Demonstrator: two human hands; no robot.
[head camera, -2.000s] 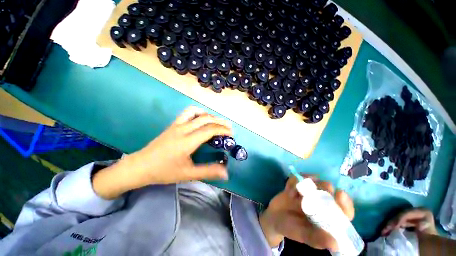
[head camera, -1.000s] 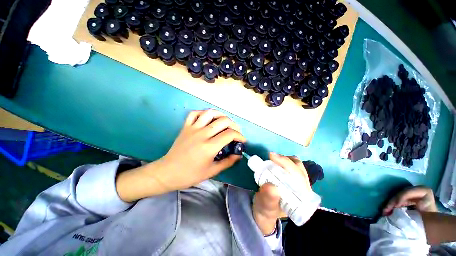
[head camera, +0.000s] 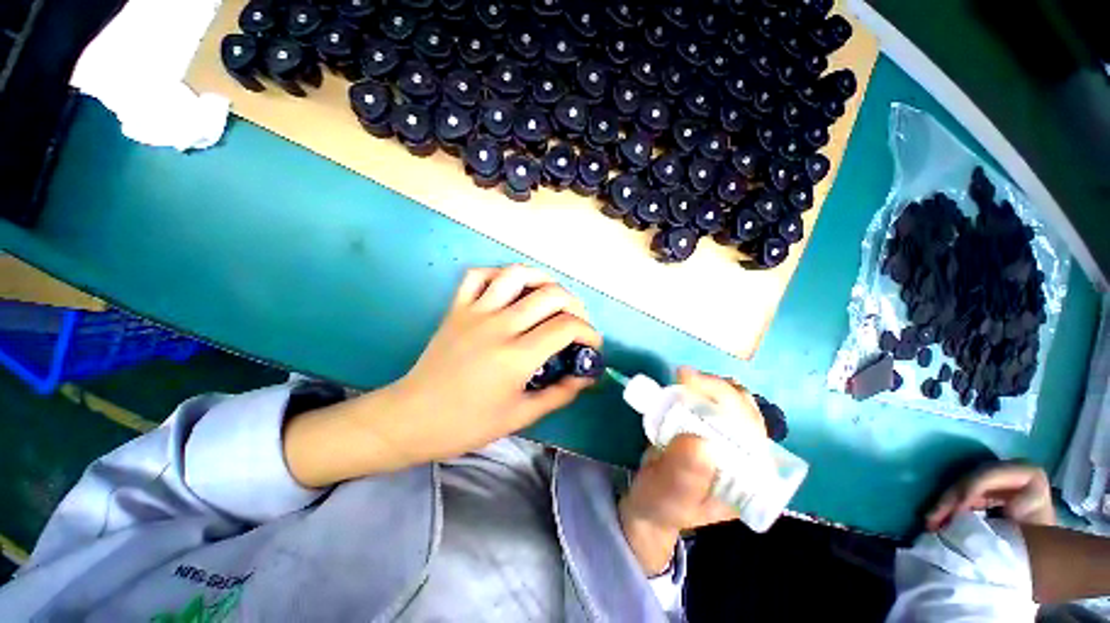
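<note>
My left hand (head camera: 493, 359) is closed around a short row of glossy black round parts (head camera: 586, 360) at the bench's near edge. The rightmost part shows its round end past my fingers; the others are mostly hidden. My right hand (head camera: 682, 469) holds a white glue bottle (head camera: 718, 448), tilted, its narrow nozzle pointing up and left, close to the right end of the parts. Whether the tip touches cannot be told. A few matte black pads (head camera: 771, 419) lie partly hidden behind my right hand.
Many black parts stand on a tan cardboard sheet (head camera: 682, 304) behind my hands. A clear bag (head camera: 870, 286) with black pads lies right. A white cloth (head camera: 152, 73) and black tray (head camera: 37, 134) are left. Another person's hand (head camera: 998, 489) rests at the lower right; a blue crate (head camera: 91, 347) is lower left.
My left hand has closed around the parts. My right hand has brought the bottle left to them, then drawn it back slightly to the right in the last second.
</note>
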